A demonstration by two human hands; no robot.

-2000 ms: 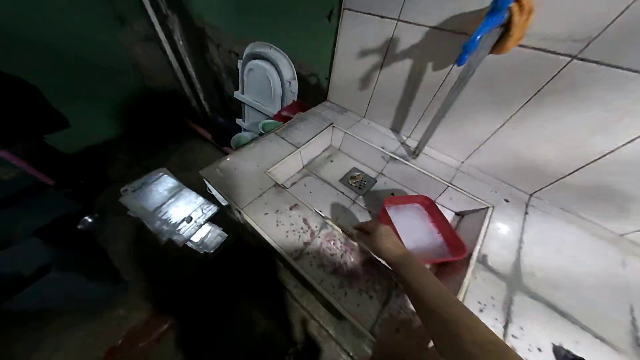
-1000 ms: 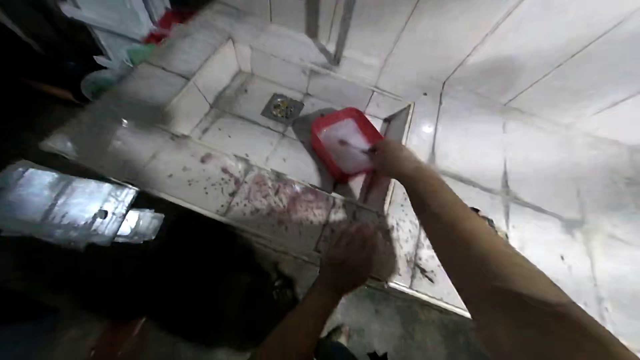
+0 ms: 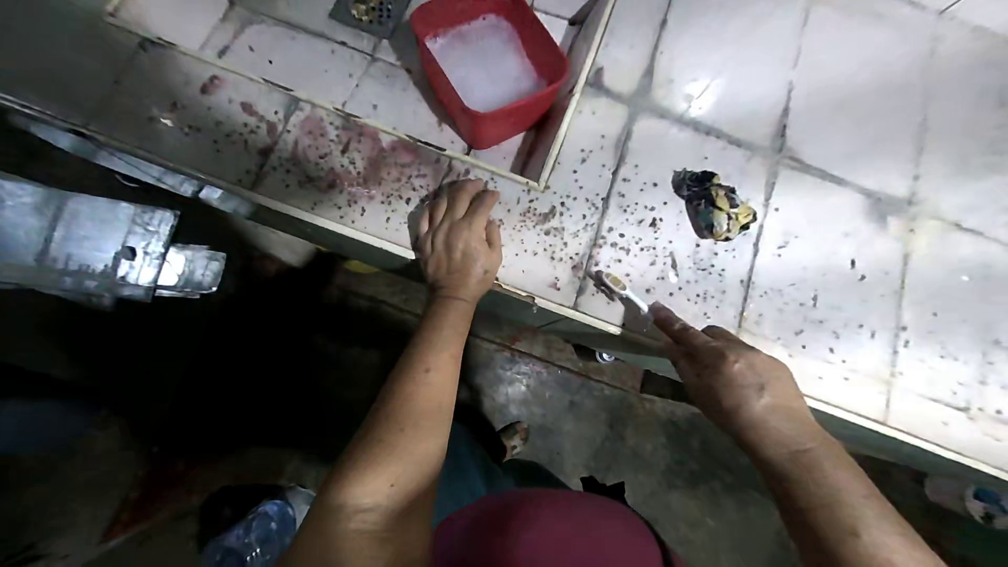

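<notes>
My left hand [image 3: 461, 236] lies palm down on the front edge of the white tiled counter [image 3: 693, 276], beside a reddish stain and many dark specks. It holds nothing that shows. In my right hand [image 3: 720, 366] is a small white spoon or brush-like tool [image 3: 626, 294], too blurred to name surely, with its head near a dark scrap on the speckled tiles. A red plastic basin [image 3: 504, 118] of whitish, foamy liquid stands in the shallow tiled sink, behind my left hand. A crumpled dark and yellowish wrapper or rag [image 3: 715, 206] lies to the right of the basin.
The sink's raised rim [image 3: 575, 102] and a metal floor drain [image 3: 368, 12] are at the top. Flat silvery sheets or packets [image 3: 87, 244] lie lower at the left. A clear plastic bottle [image 3: 256, 535] is on the floor at the bottom left.
My right hand was over the red basin a second ago; it is now at the counter's front part, to the right of my left hand. The view has shifted down and right.
</notes>
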